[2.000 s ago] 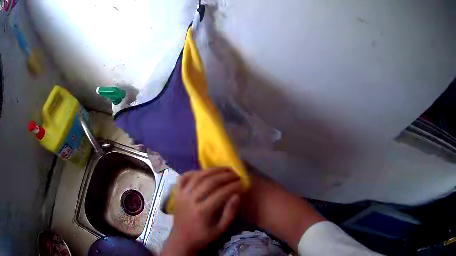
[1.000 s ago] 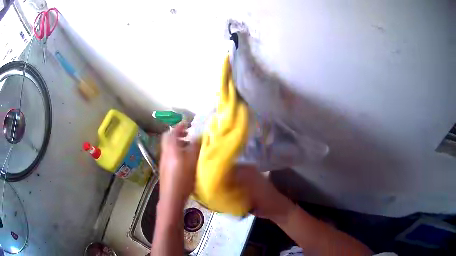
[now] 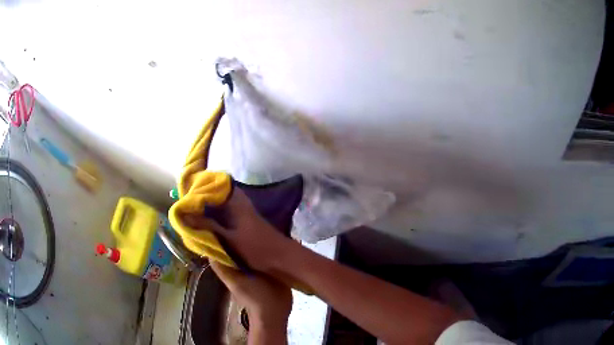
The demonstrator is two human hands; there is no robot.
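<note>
The kitchen towel [image 3: 202, 192], yellow on one side and dark purple on the other, hangs by one corner from a wall hook and is bunched around my hands. My right hand [image 3: 237, 226] reaches in from the right and grips the yellow cloth, its fingers partly sunk in the folds. My left hand [image 3: 242, 281] comes up from below and is pressed into the lower part of the towel. Its fingers are hidden by the cloth.
The steel sink [image 3: 202, 310] lies below my hands, its faucet [image 3: 176, 248] beside the yellow detergent jug [image 3: 134, 236]. A clear plastic bag [image 3: 330, 209] hangs behind the towel. A glass lid [image 3: 30, 236], red scissors [image 3: 21, 104] and a blue-handled brush [image 3: 71, 165] are at left.
My hands were together at the towel's lower end, then apart and blurred around it. Now they are close together in the bunched cloth, which is pulled left, showing more of the bag.
</note>
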